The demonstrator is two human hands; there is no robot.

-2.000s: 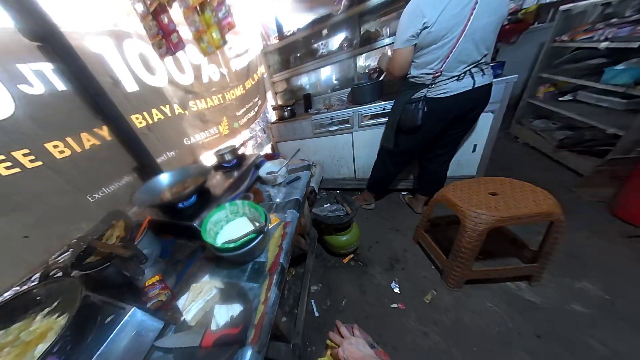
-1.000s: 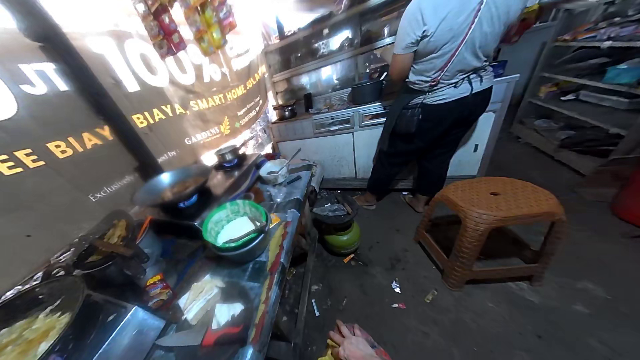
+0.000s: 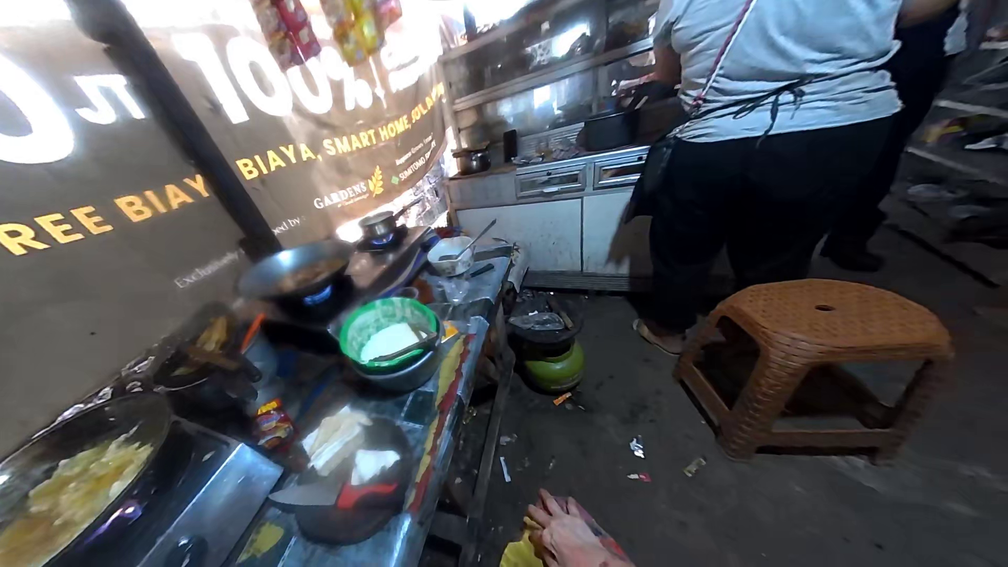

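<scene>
My right hand (image 3: 568, 529) is low in the view, back upward, with its fingers bent. It touches or rests by a piece of yellow material (image 3: 521, 551), partly cut off by the bottom edge; whether the fingers grip it is unclear. My left hand is not seen. To the left, on the table, a knife with a red handle (image 3: 367, 493) lies across a dark round board (image 3: 346, 521) beside pale white pieces of food (image 3: 337, 438). Behind them a green basket (image 3: 431, 315) with white contents sits in a metal bowl (image 3: 402, 379).
Two woks, one with frying food (image 3: 87, 488) and one over a blue flame (image 3: 295, 272), stand along the left. A green gas cylinder (image 3: 555, 370) is beside the table. A brown woven-pattern plastic stool (image 3: 827, 323) stands right. A person (image 3: 780, 87) stands at a cabinet.
The person at the cabinet has shifted to the right, and another person in dark clothes now shows partly behind. My right hand stays in about the same place.
</scene>
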